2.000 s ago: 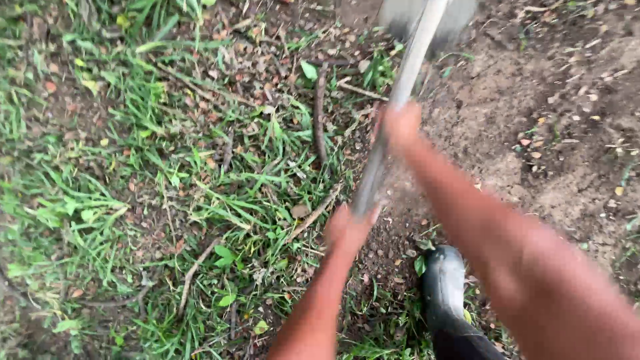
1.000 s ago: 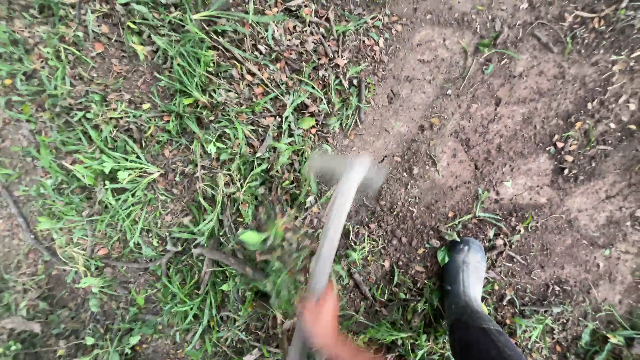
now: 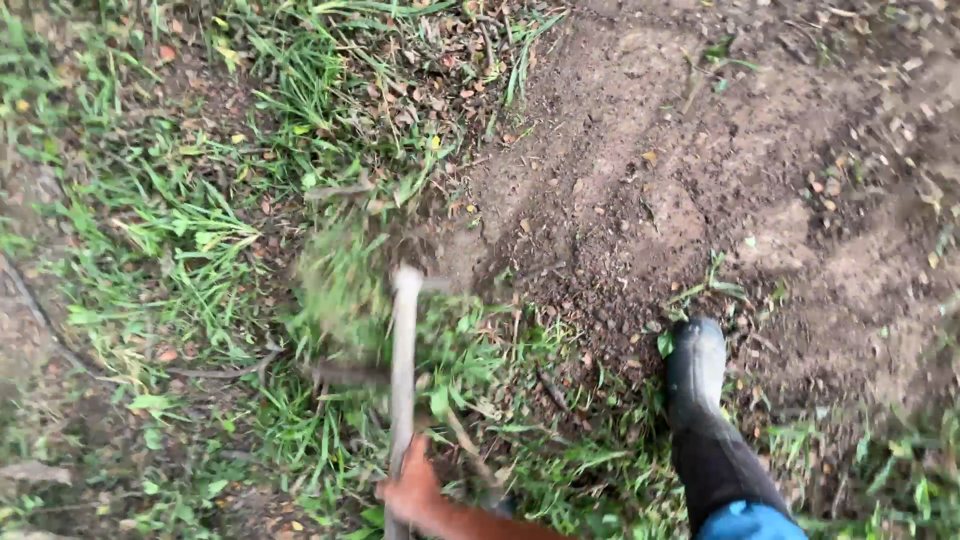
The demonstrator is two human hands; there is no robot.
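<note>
My right hand (image 3: 412,484) grips the pale wooden handle of a hoe (image 3: 403,360) near the bottom of the view. From the hand the handle runs upward to a rounded end, where a blurred blade (image 3: 450,284) extends right, low over the border of grass and bare soil. Blurred grass (image 3: 337,277) lies just left of the tool's head. My left hand is out of view.
A dark rubber boot (image 3: 697,367) stands on the soil's edge at lower right, below dark trousers and blue cloth (image 3: 750,521). Bare brown soil (image 3: 637,165) spreads across the upper right. Thin sticks (image 3: 45,322) and grass cover the left.
Two seconds ago both hands showed on the handle, with the tool reaching to the top of the view. The left hand has since left view, and the tool's head has come down toward the grass.
</note>
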